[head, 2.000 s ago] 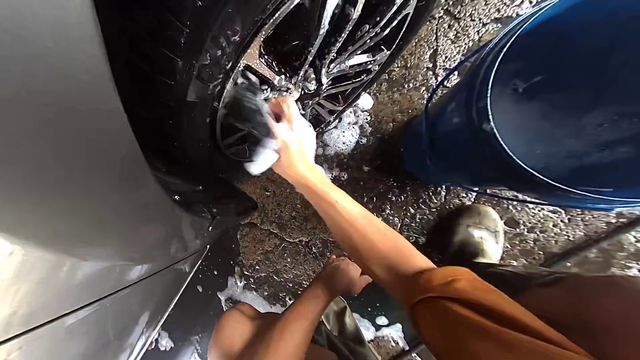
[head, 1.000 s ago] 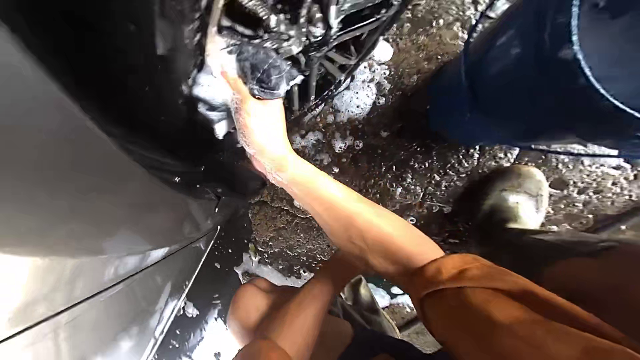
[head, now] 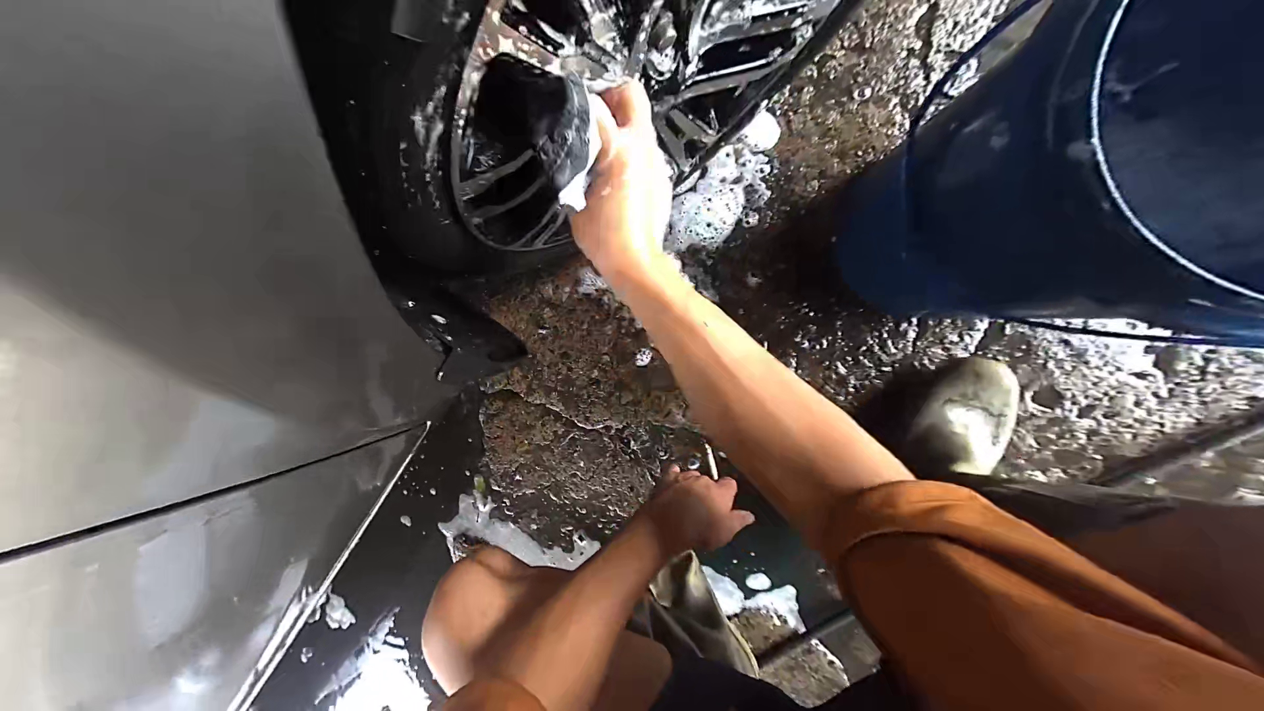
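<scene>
My right hand [head: 627, 183] grips a dark, soapy scrubber [head: 565, 133] with a white side against the spokes of a car's alloy wheel [head: 504, 193]. Whether the scrubber is a brush or a sponge cannot be told. Suds cling to the rim and to the black tire [head: 420, 178], and part of the wheel lies hidden behind the hand and scrubber. Low in the view, my left hand [head: 696, 509] is over the wet ground beside my bent knee, its fingers loosely curled, thumb apart, with nothing seen in it.
The car's grey body panel [head: 178, 227] fills the left side, with a black mudflap [head: 464, 336] behind the tire. At the upper right stands a large blue bucket [head: 987, 188]. My shoe [head: 968, 415] rests on wet, rough concrete [head: 573, 425] with patches of foam [head: 716, 202].
My right hand and the scrubber have moved over the wheel. The left hand, partly hidden behind the right arm one second ago, now shows more fully.
</scene>
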